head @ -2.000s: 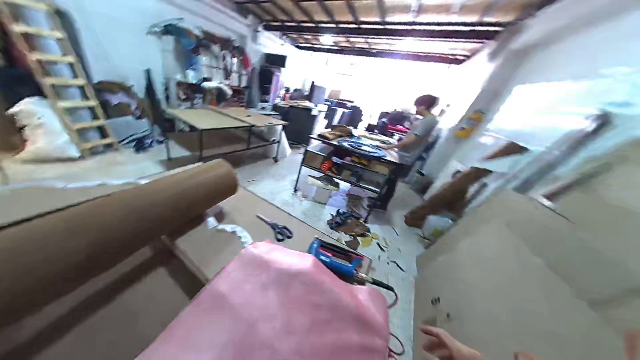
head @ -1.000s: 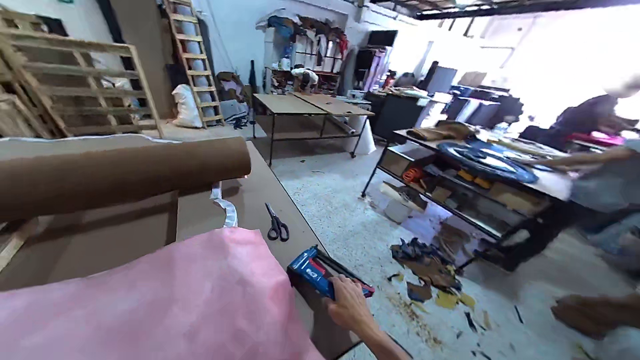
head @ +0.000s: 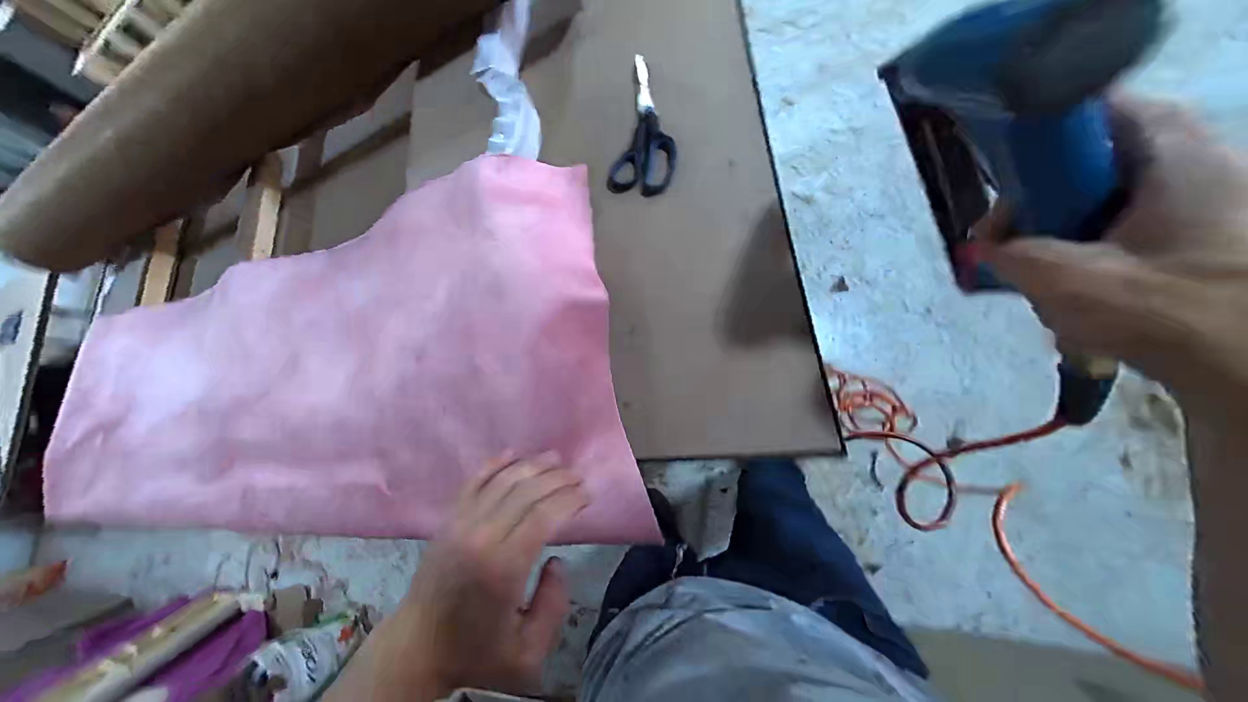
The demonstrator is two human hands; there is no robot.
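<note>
A piece of pink leather or similar sheet material (head: 370, 380) lies over the near left part of the table. My left hand (head: 507, 556) rests on its near edge with nothing held, fingers spread slightly. My right hand (head: 1131, 244) holds a blue pneumatic stapler (head: 1033, 136), blurred, raised at the right beyond the table's edge; an orange air hose (head: 1053, 429) runs from its handle. Black-handled scissors (head: 643, 146) lie on the brown tabletop (head: 712, 380), right of the pink piece. A white strip (head: 512, 107) reaches the pink piece's top edge.
A large brown roll (head: 224, 117) lies across the upper left, above wooden slats (head: 263, 205). The orange hose lies coiled on the pale floor (head: 975, 585). Purple material (head: 195, 653) and a white printed bag (head: 302, 653) are at the lower left.
The stapler, on the tabletop under my right hand a second ago, is now lifted off it and held over the floor side. My left hand has come into view on the pink piece. The view has tilted down.
</note>
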